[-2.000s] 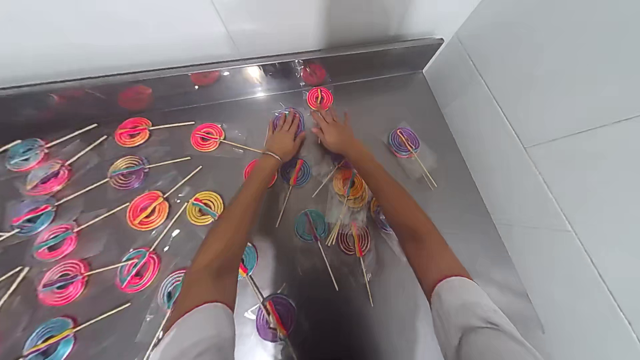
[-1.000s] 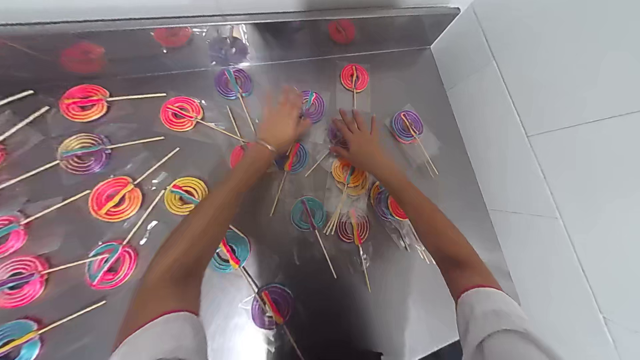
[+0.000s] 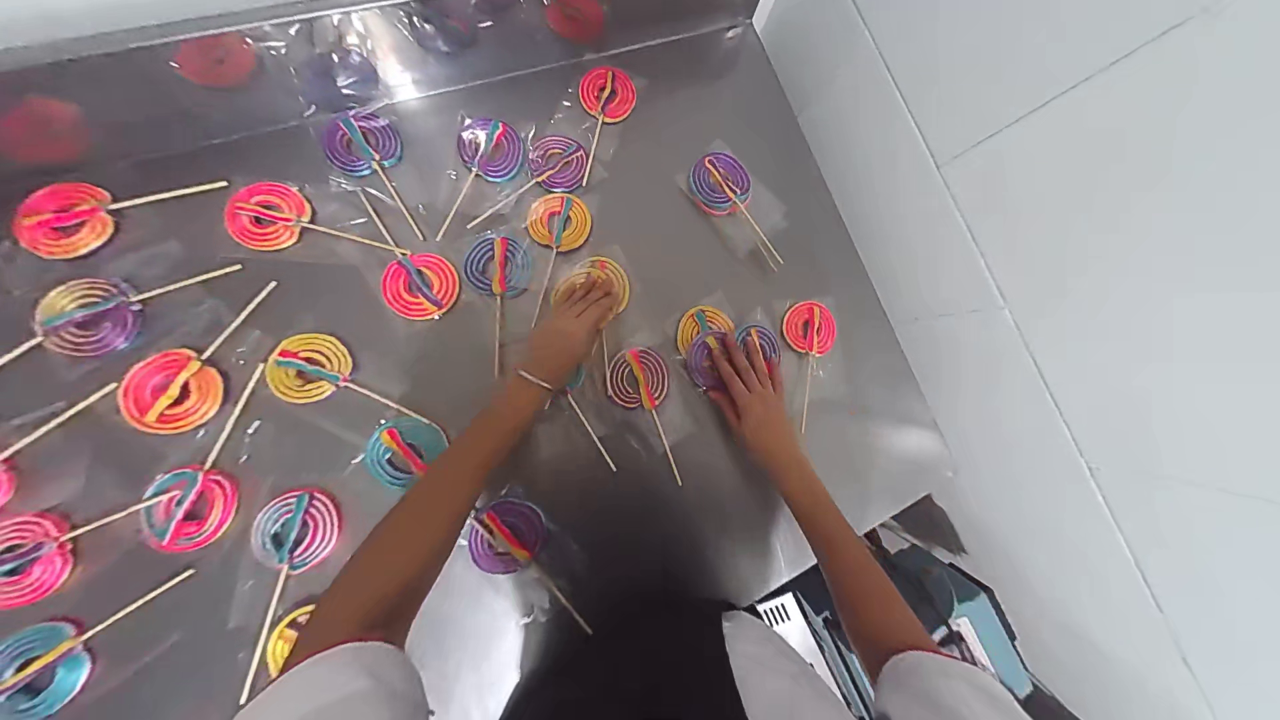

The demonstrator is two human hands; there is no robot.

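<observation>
My left hand, with a thin band at the wrist, rests its fingers on a yellow-orange spiral lollipop in clear wrap. A teal lollipop lies partly hidden under that hand. My right hand touches a purple lollipop and a blue-purple lollipop, which lie beside a yellow one. Just right of them is a pink-orange lollipop. Between my hands lies a striped maroon lollipop. Whether the fingers pinch anything is hard to see.
Many wrapped lollipops, such as a pink one and a purple one, cover the left of the steel table. A raised steel edge runs along the back. White tiled wall borders the right; dark boxy items stand below the table's edge.
Both hands have moved nearer to me from the back of the table, the right one to the right. Lollipops that were bunched near my hands now lie more spread out. The view has shifted.
</observation>
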